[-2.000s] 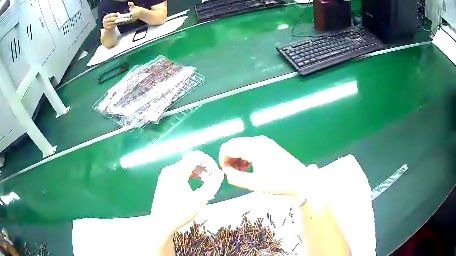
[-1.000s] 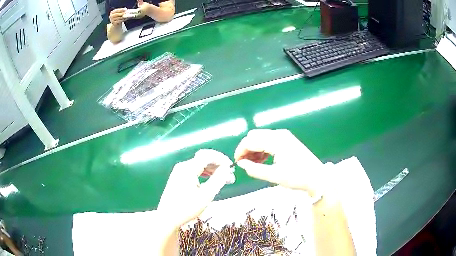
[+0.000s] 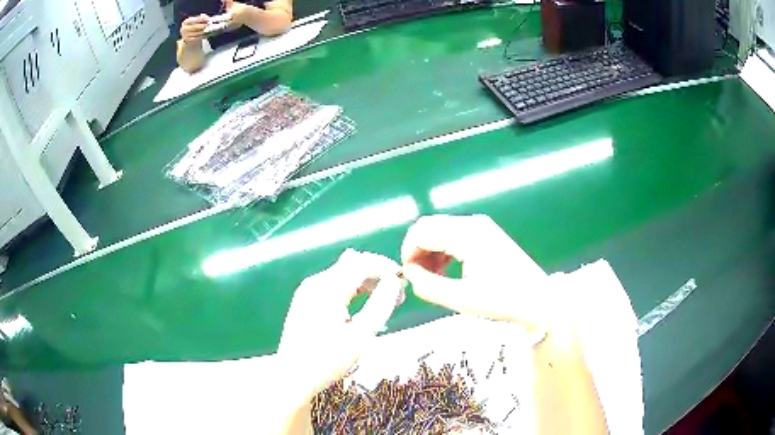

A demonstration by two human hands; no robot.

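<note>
A heap of thin copper-brown and dark pins lies on the white sheet at the near edge of the bench. My left hand is raised above the sheet's far edge, its thumb and fingers curled into a ring. My right hand is beside it, thumb and forefinger pinched, with the fingertips of both hands almost touching. A tiny dark speck shows between the fingertips. The hands are overexposed, so I cannot tell what either one holds.
Clear plastic bags lie across the bench. A black keyboard, a computer tower and a dark red-brown box are at the back right. A clear strip lies right of the sheet. Another person's hands are at the far left.
Both hands have moved slightly right and up from two seconds ago. Over the last second they have stayed nearly in place, fingertips drawing closer together.
</note>
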